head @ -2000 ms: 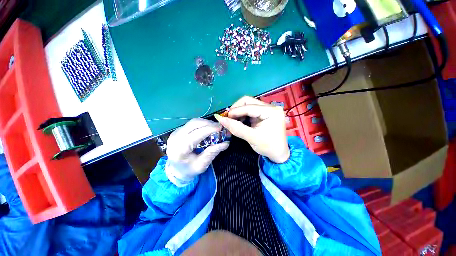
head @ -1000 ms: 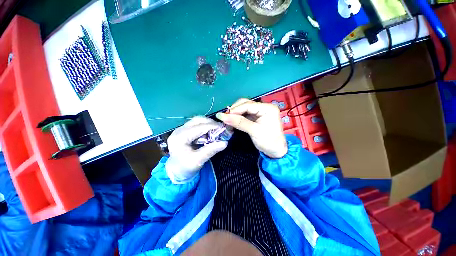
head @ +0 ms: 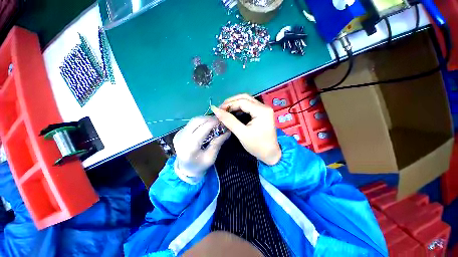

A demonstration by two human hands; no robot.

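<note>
My left hand (head: 195,148) wears a thin white glove and is closed around a small shiny metallic assembly (head: 213,134) at the front edge of the bench. My fingers cover most of it, so its shape cannot be told. My right hand (head: 251,125) looks bare. Its thumb and fingertips are pinched together just above the assembly. Whether something small is between them is too blurred to tell. A thin solder wire (head: 168,120) runs across the green mat from the left, and its end rises beside my right fingertips.
A heap of tiny components (head: 243,41), a black cluster (head: 293,39), a round pot (head: 260,10) and a dark round part (head: 203,75) lie on the mat. A solder spool (head: 64,142) and red tray (head: 37,150) are left; a cardboard box (head: 361,130) is right.
My right fingertips have moved slightly left and up, towards the solder wire's end. The orange bit seen at them earlier no longer shows. My left hand still holds the assembly, with the glove turned slightly.
</note>
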